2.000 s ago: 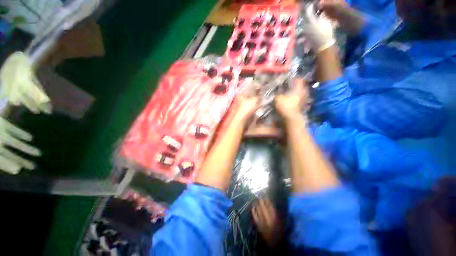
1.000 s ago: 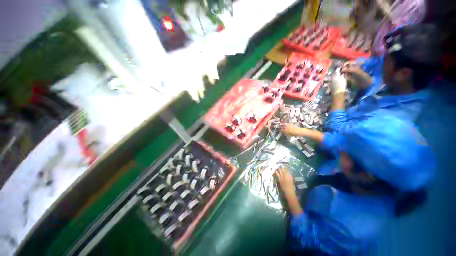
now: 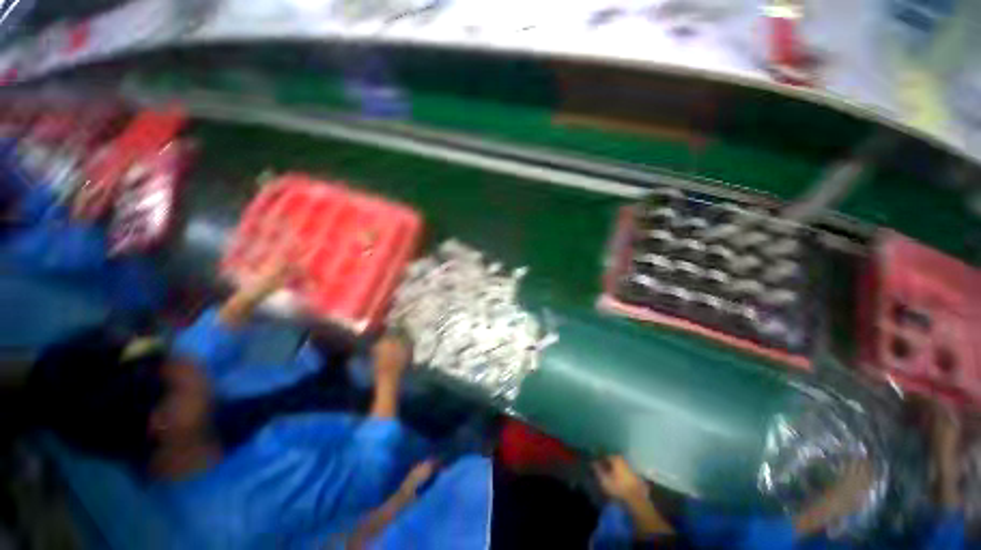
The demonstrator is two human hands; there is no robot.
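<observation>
Neither of my hands can be made out; the hands in view look like other people's. A heap of pale loose straps (image 3: 465, 317) lies on the green surface (image 3: 645, 387), left of centre. A red compartment tray (image 3: 323, 245) stands at its left, its pockets mostly without visible parts. Right of centre, a black compartment tray (image 3: 715, 269) holds rows of looped bands with pale tops. It sits on or in a reddish tray whose edge shows. The picture is blurred, so small parts are unclear.
A person in blue (image 3: 269, 483) sits lower left, a hand at the red tray. Other hands show along the bottom edge. Clear film (image 3: 823, 457) lies lower right, below a pink-red tray (image 3: 934, 312). More red trays (image 3: 151, 172) stand far left. A white shelf (image 3: 484, 27) runs along the top.
The view has swung along the bench. The black tray now shows right of centre, and the strap heap and left red tray have come into view. The forearms seen two seconds ago are gone.
</observation>
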